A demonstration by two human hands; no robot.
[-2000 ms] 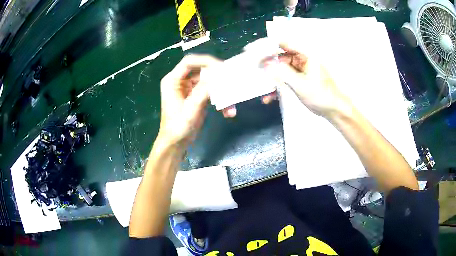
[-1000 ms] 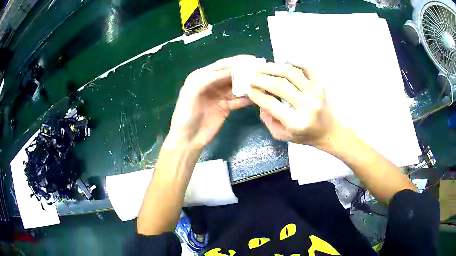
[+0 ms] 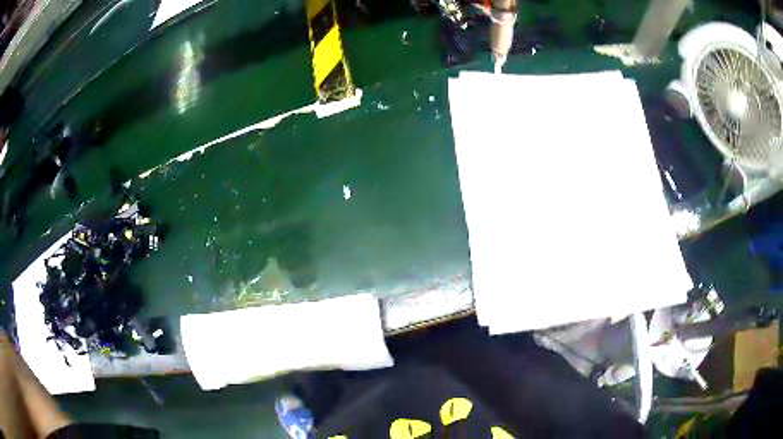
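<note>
A large stack of white sheets (image 3: pixel 558 197) lies on the right of the green bench. A folded white foam strip (image 3: pixel 283 339) lies along the near bench edge. A tangled pile of black adapters and cables (image 3: pixel 99 283) sits at the left, partly on another white sheet (image 3: pixel 30 343). My left forearm shows at the lower left edge; my left hand is cut off by the picture's edge. Only a dark sleeve shows at the lower right; my right hand is out of view.
A hanging dispenser (image 3: pixel 503 30) points its nozzle down at the stack's far edge. A white desk fan (image 3: pixel 734 99) stands at the far right. A yellow-black striped post (image 3: pixel 328 56) stands beyond the bench's white-edged line. A blue shoe (image 3: pixel 294 417) shows below the bench.
Both hands have left the middle of the view, the left arm to the lower left edge. The small white piece they held is no longer visible. The view has shifted slightly.
</note>
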